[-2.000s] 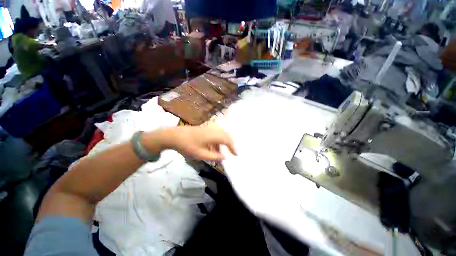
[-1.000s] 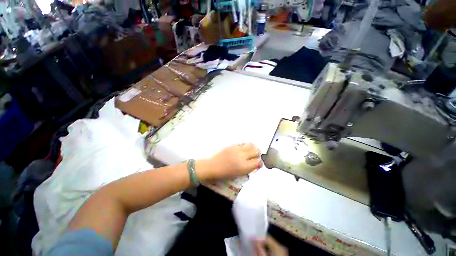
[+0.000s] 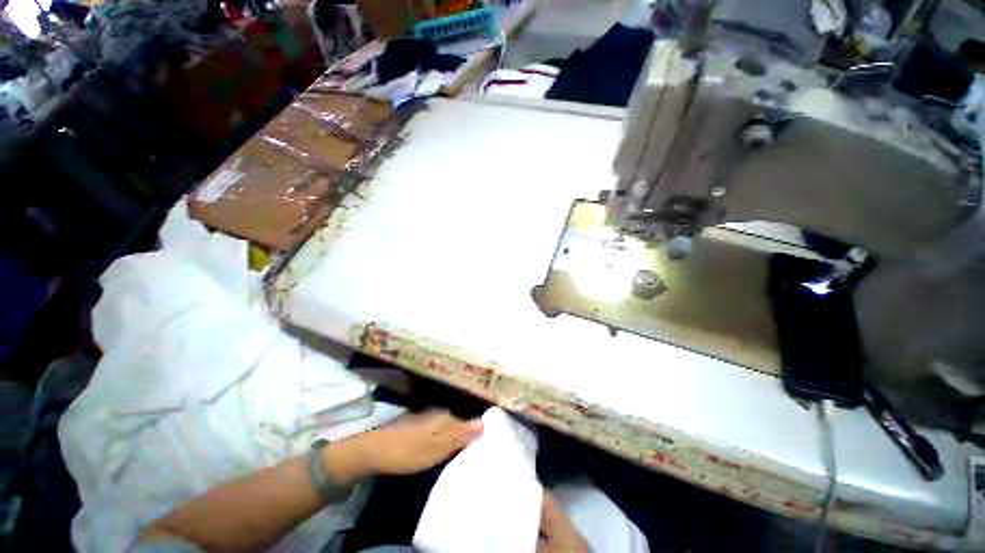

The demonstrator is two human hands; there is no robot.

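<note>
A folded white fabric piece (image 3: pixel 485 491) is held upright in front of the table's near edge, below the table top. My left hand (image 3: pixel 423 441) grips its upper left edge with the fingertips; a bracelet is on the wrist. My right hand (image 3: pixel 562 526) is at its lower right edge, partly cut off by the bottom of the picture, with fingers against the fabric. The sewing machine head (image 3: pixel 691 140) stands to the right, its lamp lighting the needle plate (image 3: pixel 610 262). No fabric shows under the needle.
The white table (image 3: pixel 454 216) has a worn, stained front edge. A heap of white pieces (image 3: pixel 205 378) lies at its left. Plastic-wrapped cardboard (image 3: pixel 283 162) is at the back left. A black phone-like rectangle (image 3: pixel 815 335) with a cable and a thin dark tool (image 3: pixel 905 434) lie right. A blue basket (image 3: pixel 454 26) is behind.
My hands and the white piece have moved down and left, off the table edge. My left hand has left the table top. The view has shifted closer to the machine.
</note>
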